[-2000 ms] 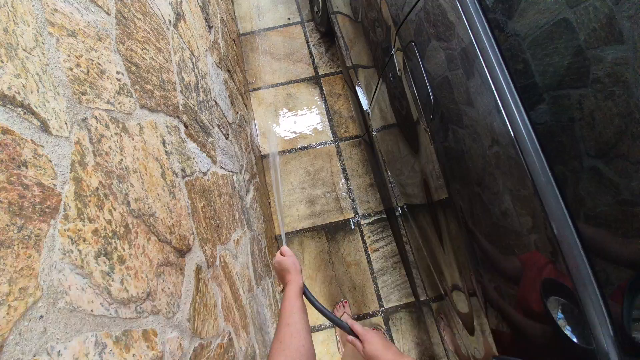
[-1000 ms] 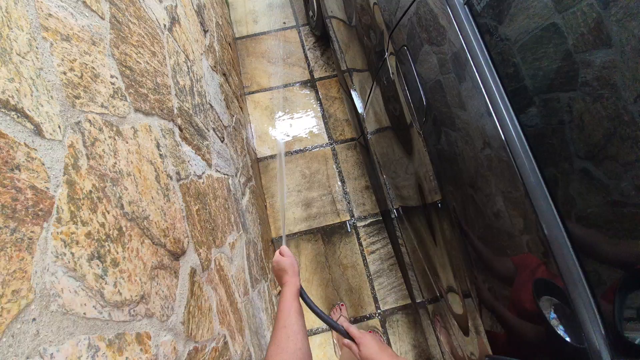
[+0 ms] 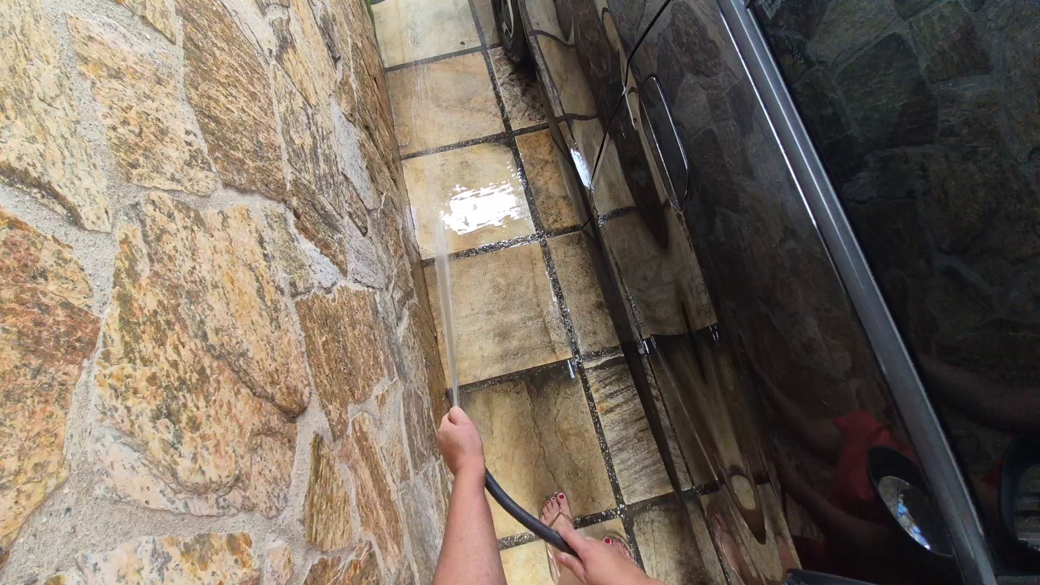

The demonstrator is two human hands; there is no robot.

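Note:
My left hand (image 3: 460, 439) is closed around the end of a black rubber hose (image 3: 520, 513), close to the stone wall. From its thumb side a stream of water (image 3: 445, 317) shoots forward along the tiled path. Lower down, my right hand (image 3: 597, 561) grips the same hose, which curves between the two hands. Wet stone tiles (image 3: 497, 313) lie beneath the stream, with a bright glare on one of them.
A rough stone wall (image 3: 203, 325) rises along the left. On the right stands a dark glossy car (image 3: 731, 203), with a wheel (image 3: 509, 28) far ahead. My sandaled feet (image 3: 557, 512) are on the tiles between them, below the hose.

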